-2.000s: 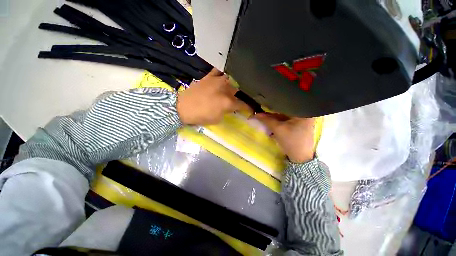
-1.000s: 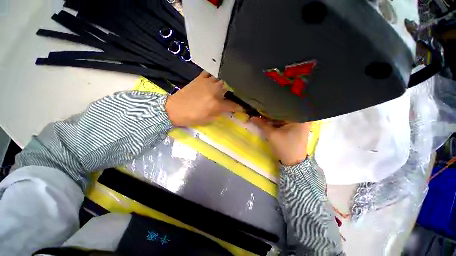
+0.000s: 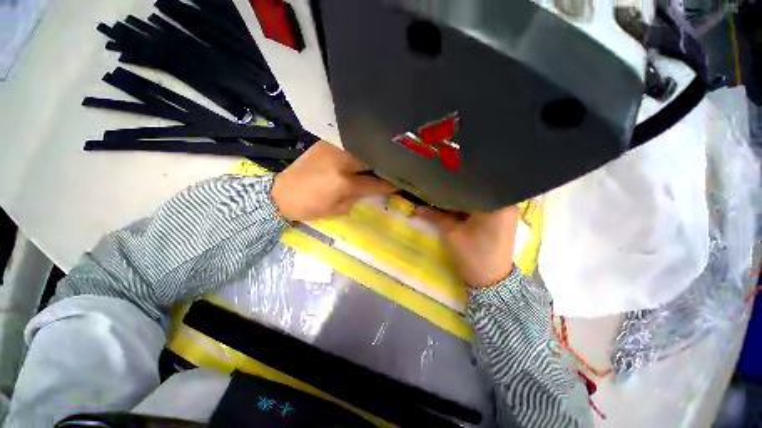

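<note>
The dark grey sewing machine head (image 3: 493,92) with a red three-diamond badge hangs over the work. My left hand (image 3: 322,185) is at its lower left edge, fingers on a black webbing strap (image 3: 376,177) that runs under the head. My right hand (image 3: 483,242) is under the head's lower edge, its fingertips partly hidden; whether it grips the strap cannot be made out. A yellow wrap (image 3: 401,203) shows between the hands. The finished strap pile (image 3: 188,79), with silver rings, lies left of the machine.
Loose black straps (image 3: 334,364) lie near my lap on clear plastic sheet (image 3: 368,322) edged with yellow tape (image 3: 393,292). A white bag or cloth (image 3: 622,230), metal hardware in plastic (image 3: 647,338) and red cord (image 3: 576,355) are at right.
The camera view has turned, so the machine head sits further left and more of the right side shows. Both hands stay at the machine's lower edge with only small shifts.
</note>
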